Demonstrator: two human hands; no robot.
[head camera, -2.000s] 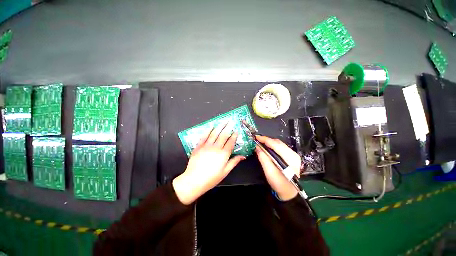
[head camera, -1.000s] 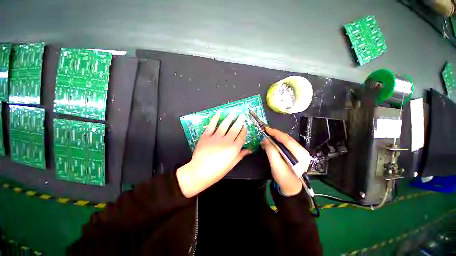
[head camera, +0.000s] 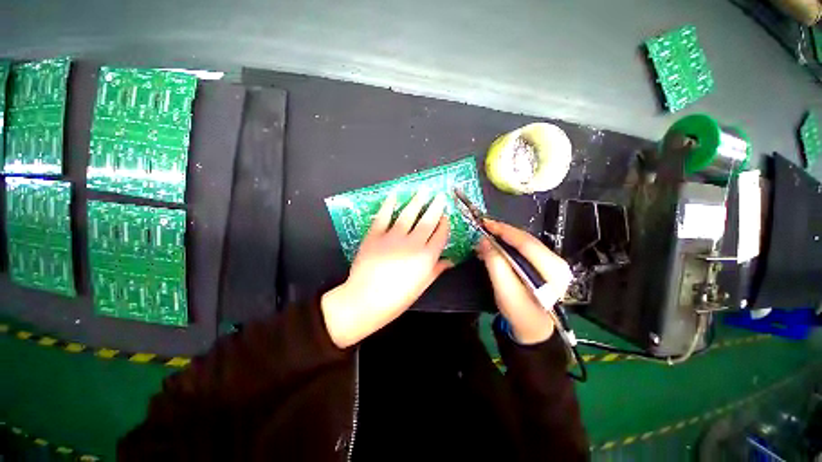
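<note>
A green circuit board (head camera: 360, 215) lies tilted on the black mat in front of me. My left hand (head camera: 392, 262) lies flat over its lower middle, fingers slightly apart, covering part of it. My right hand (head camera: 523, 275) holds a soldering iron (head camera: 516, 257) like a pen, a white band on its dark handle. The iron's metal tip is at the board's right part, near the upper edge; whether it touches cannot be told. A pale yellow cup (head camera: 546, 155) with silvery bits stands right of the board's upper corner.
Green boards (head camera: 140, 262) lie in rows at left. A black tray (head camera: 595, 230), a grey-black box (head camera: 678, 298) and a green-rimmed solder spool (head camera: 712, 144) stand at right. Loose boards (head camera: 680, 68) lie on the grey conveyor (head camera: 406, 45). Part of a person's hand shows top right.
The view has shifted, so the left boards and the mat appear higher and further left. The iron stays in my right hand at the board's right part. My left hand stays on the board.
</note>
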